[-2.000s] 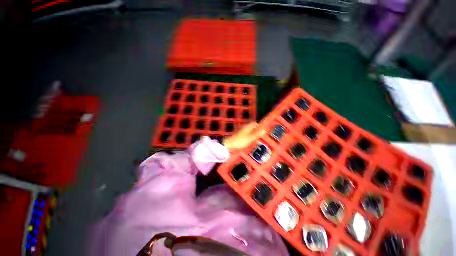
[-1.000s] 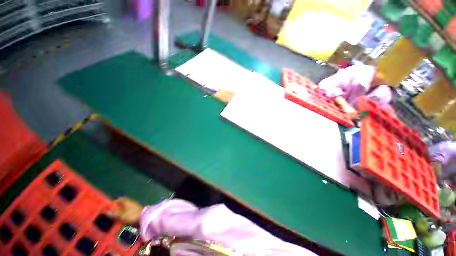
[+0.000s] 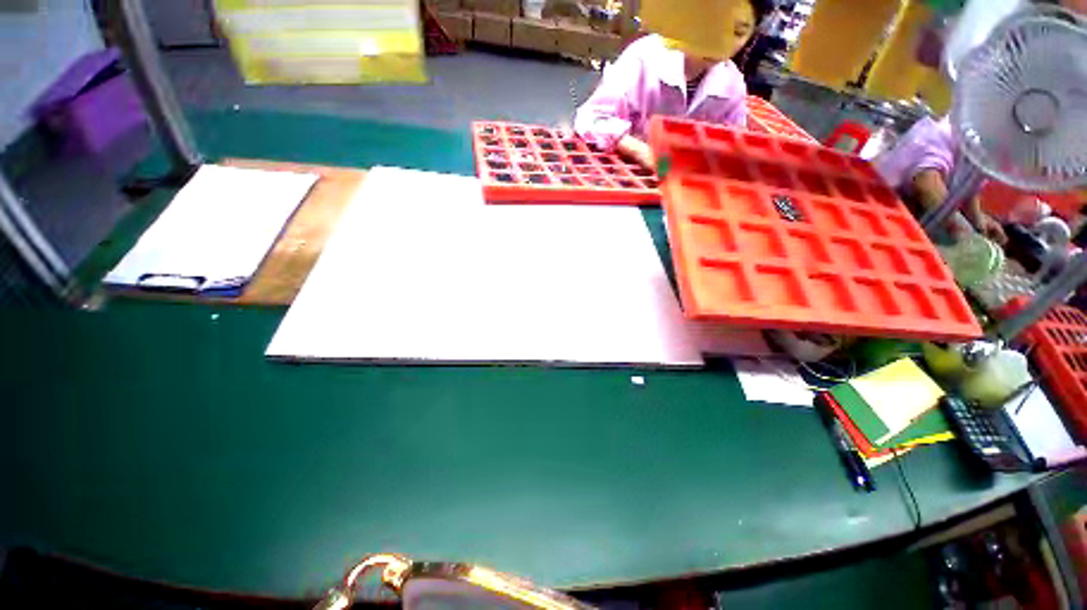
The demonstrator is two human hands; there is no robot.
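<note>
Neither of my hands shows in the head view. Nearest in front of me is the green bench top. A large white work sheet lies on it. To the right, a red-orange propped tray is raised and tilted towards me, with one dark piece in a pocket and the other visible pockets bare. Part of a gold-rimmed object shows at the bottom edge.
A clipboard lies left on brown board. Across the bench a person in pink has a filled red-orange tray. At right are coloured cards, a marker pen, a calculator and a fan.
The view has swung right and now faces the bench. The tray of dark pieces and the pink-sleeved hand at its edge have left the picture. The clipboard and fan are in view.
</note>
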